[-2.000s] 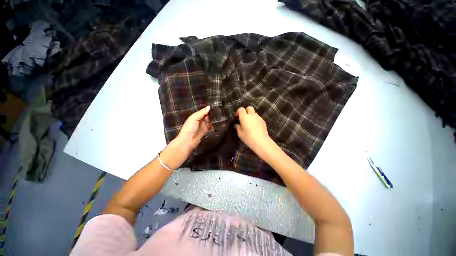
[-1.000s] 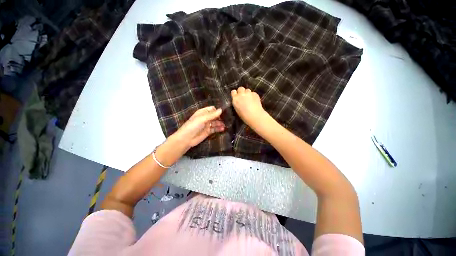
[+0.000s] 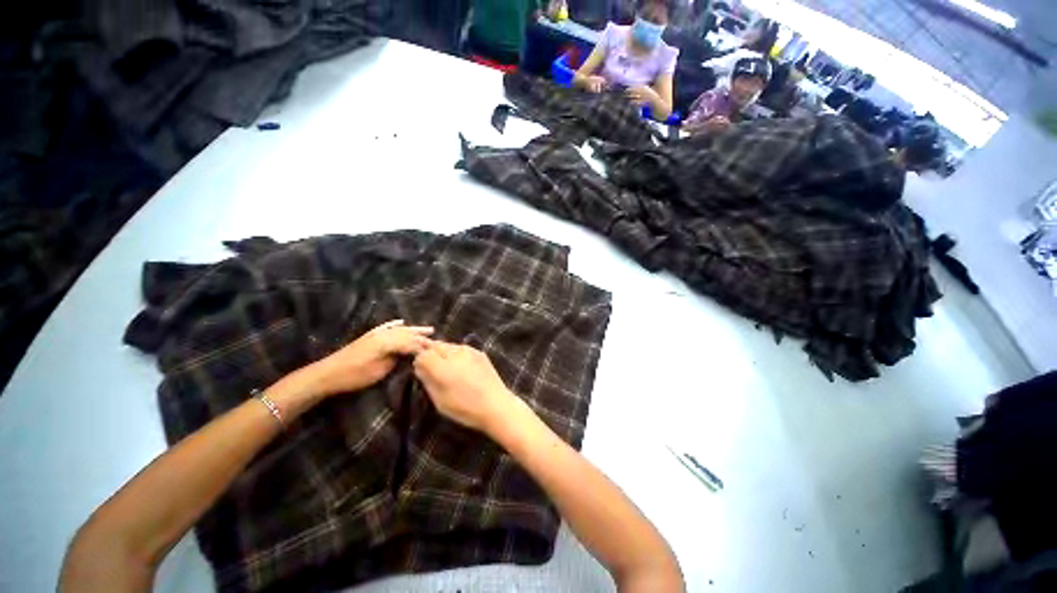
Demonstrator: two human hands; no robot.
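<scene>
A dark plaid garment with thin cream check lines lies spread on the pale table in front of me. My left hand and my right hand meet over its middle, fingertips touching each other at a fold or seam. The fingertips are pinched on the plaid cloth; any thread between them is too fine to see. Small thread snips lie on the table to the right of the garment, out of my hands.
A large heap of the same plaid covers the table's far right. Dark cloth lies beyond the left edge. Two people sit past the table. Dark garments show at the right edge. Tiny scraps dot the table.
The view has tilted up and turned right, so the heap and people show. My hands have come together fingertip to fingertip; before, they were slightly apart. The snips lie unhandled.
</scene>
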